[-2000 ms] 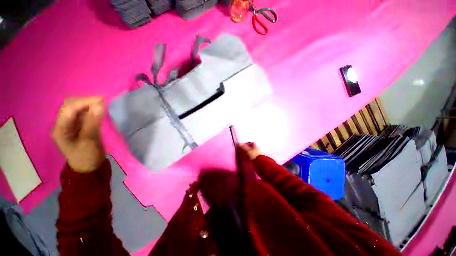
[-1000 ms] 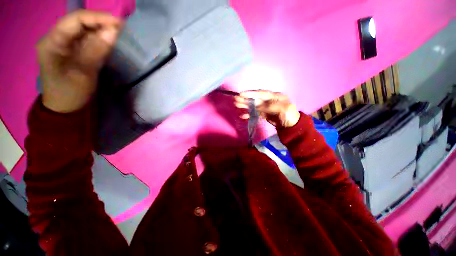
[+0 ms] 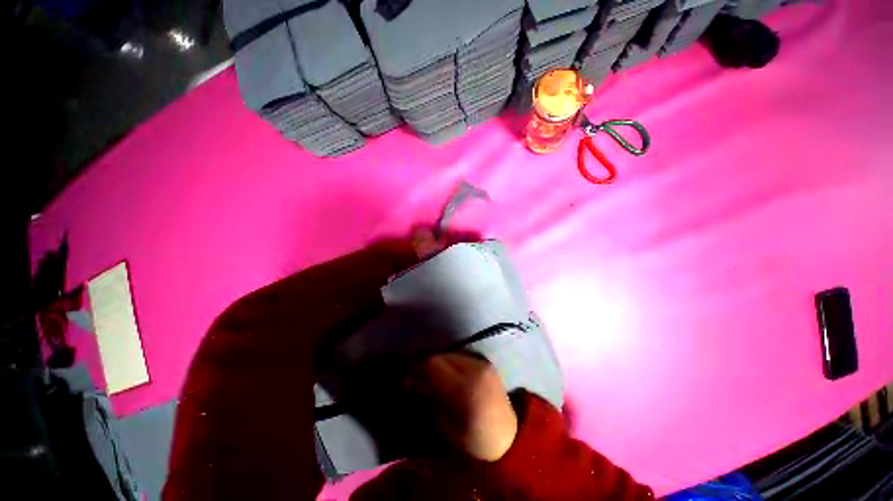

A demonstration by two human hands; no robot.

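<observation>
A stack of grey cut pieces (image 3: 446, 298) lies on the pink cover close in front of me, with a dark slot across it. My left hand (image 3: 427, 243) is at its far edge, small and partly hidden. A grey tie strip (image 3: 458, 204) rises from its fingers and bends over the cover. My right hand (image 3: 472, 403) is over the near part of the stack, and its fingers are lost in dark shadow. The stack's near left part is also shadowed and partly covered by my arms.
Tied grey bundles (image 3: 421, 68) stand along the far edge. An orange bottle (image 3: 554, 110), scissors (image 3: 599, 157) and a black lump (image 3: 741, 41) are beside them. A phone (image 3: 836, 333) lies right, a pale board (image 3: 119, 328) left. A blue plastic thing (image 3: 720, 489) shows lower right.
The view has shifted towards the table's far side. My left hand has moved across to the stack's far edge, at a strip. My right hand has moved from beside the stack to over it.
</observation>
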